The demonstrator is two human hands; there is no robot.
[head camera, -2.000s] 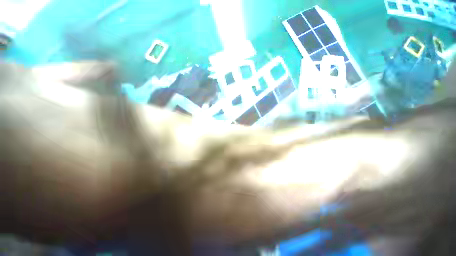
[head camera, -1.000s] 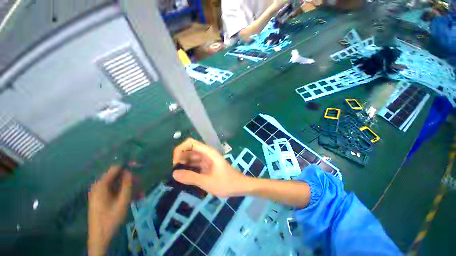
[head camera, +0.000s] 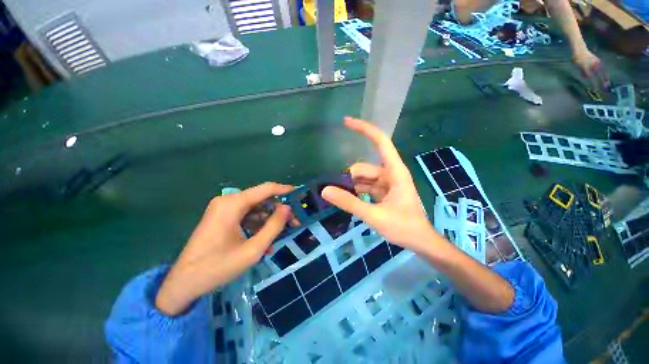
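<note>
My left hand (head camera: 231,231) holds a black housing (head camera: 304,205) between thumb and fingers, above the blue sheets. The housing has openings and a tiny yellow spot. My right hand (head camera: 391,202) is at its right end, index finger raised, thumb in front of a dark part; whether it grips anything is unclear. Below lies a carrier sheet with black rectangles (head camera: 313,284) on a heap of pale blue liner (head camera: 398,320) with cut-out windows. Another carrier sheet (head camera: 455,178) lies to the right, partly under an empty liner piece (head camera: 461,226).
A tangled group of black housings (head camera: 569,231), some yellow-trimmed, lies right on the green surface (head camera: 178,153). A grey post (head camera: 398,64) stands ahead. A crumpled clear bag (head camera: 220,50) is at the far left. Another person's hand (head camera: 591,67) reaches in at the upper right.
The view has turned and levelled. My hands, apart before, are now close together at the housing. My right index finger is now raised. The other person's arm now reaches over the far right surface.
</note>
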